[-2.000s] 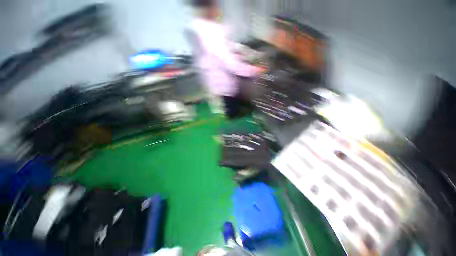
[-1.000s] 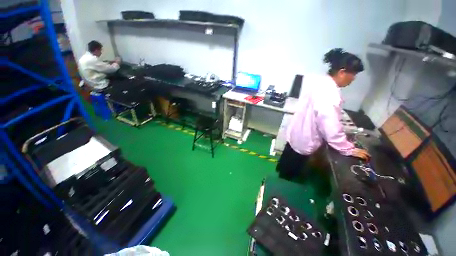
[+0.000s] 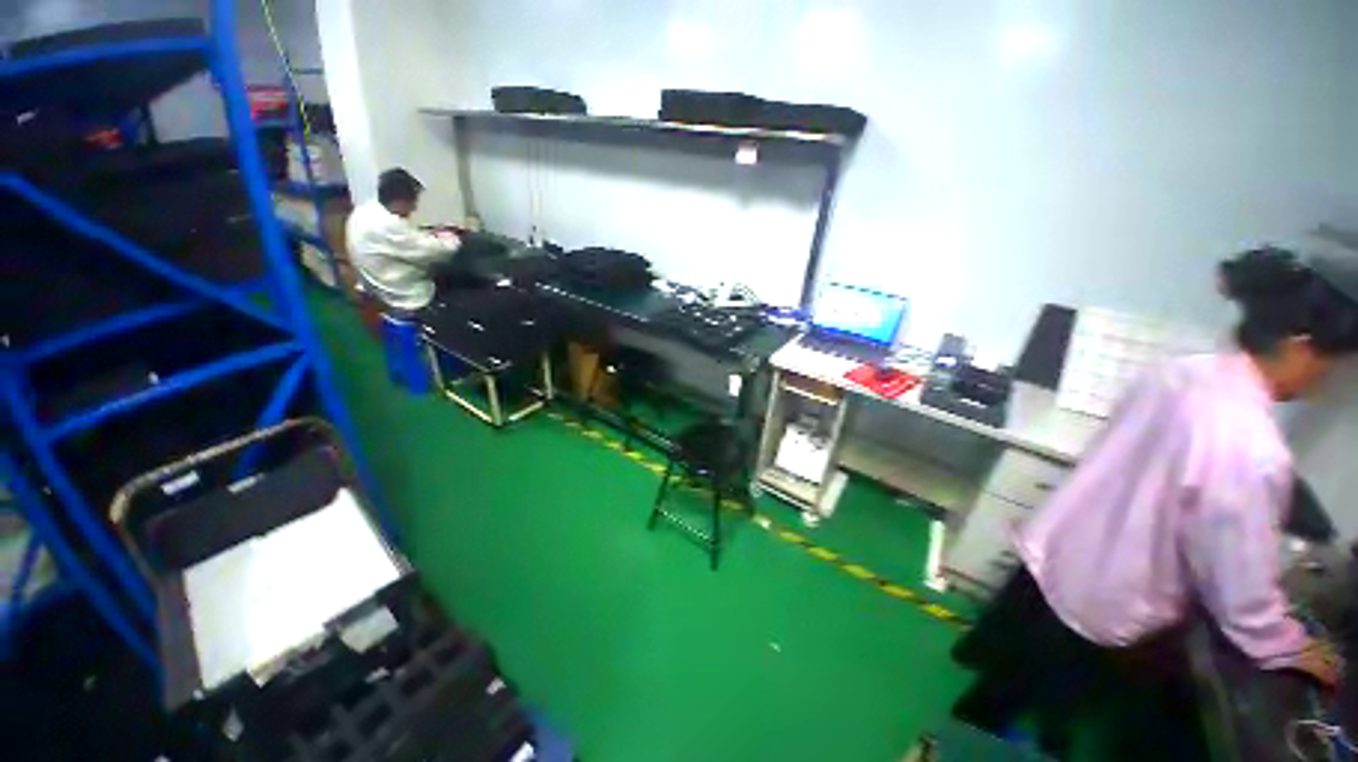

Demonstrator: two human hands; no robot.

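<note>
Neither of my hands is in the picture. Nearest in front of me, at the lower left, stands a trolley with a metal frame. It carries black foam trays with deep pockets. A large white sheet or board lies on the trolley behind the foam trays. A few small white labels show on the dark trays. The bottom edge of the picture cuts off the trays.
A blue rack stands at the left. A person in pink leans over a dark bench at the right. A black stool stands mid-floor. Behind are a laptop, a red mat and a seated person.
The view has turned left and the trolley is nearer. The person in pink now shows further right. The tray of ringed units and the pale thing at the bottom edge have left the picture.
</note>
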